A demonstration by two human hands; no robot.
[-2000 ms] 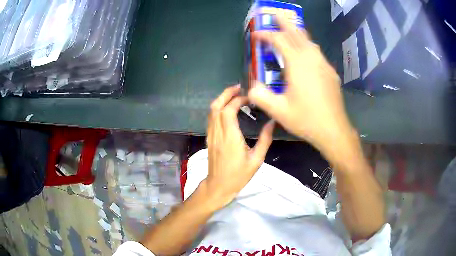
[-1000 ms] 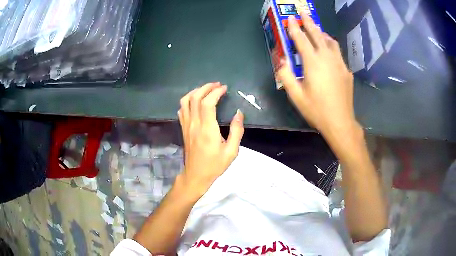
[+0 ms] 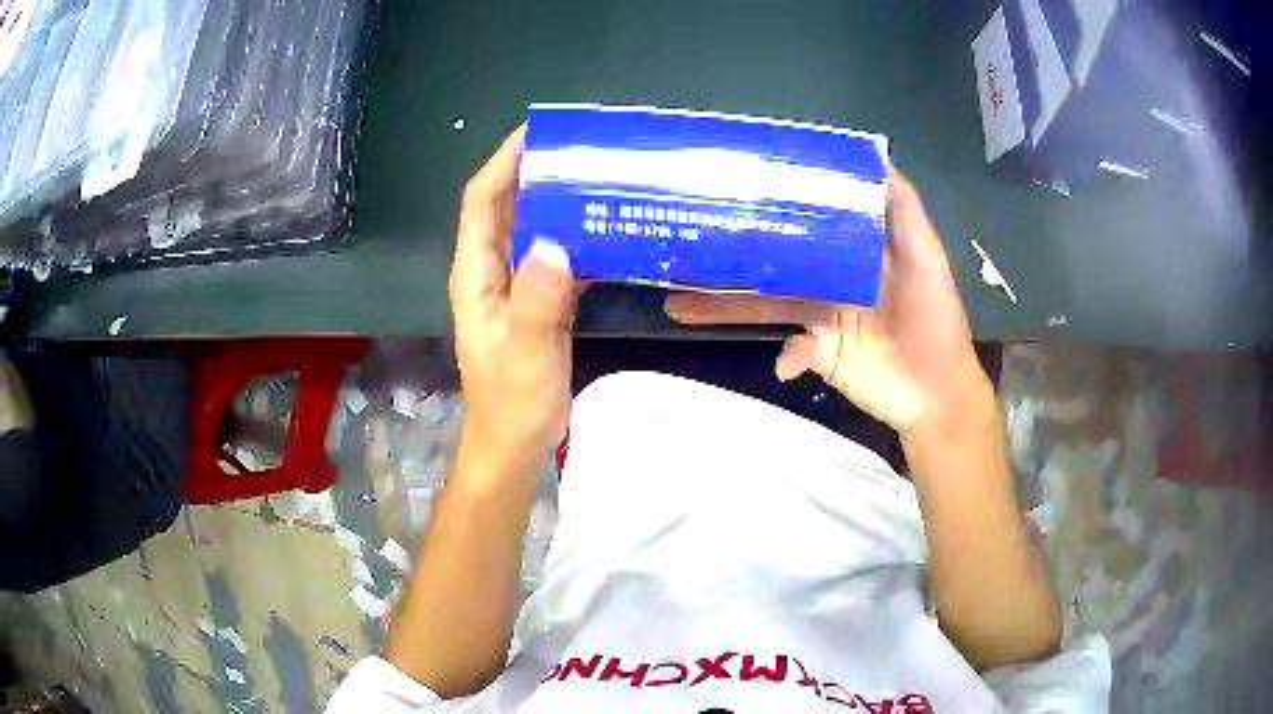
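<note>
A blue gift box (image 3: 698,209) with small white lettering and a bright glare band lies sideways between my hands, near the bench's front edge. My left hand (image 3: 510,307) holds its left end, with the thumb on the printed face. My right hand (image 3: 901,335) holds its right end; the palm is partly open below the box and some fingers are hidden behind it. The box looks closed on the side I see; its far side and ends are hidden.
Stacked clear blister trays (image 3: 210,140) stand at the left. Blue-and-white boxes (image 3: 1117,126) are piled at the right. A white scrap (image 3: 993,271) lies on the green bench (image 3: 433,56). A red stool (image 3: 265,419) and a person's dark clothing (image 3: 91,460) are at lower left.
A box face with blue and white lettering now shows between both hands. My left hand has gone from empty to holding its left end. The earlier upright box at the right is gone from there.
</note>
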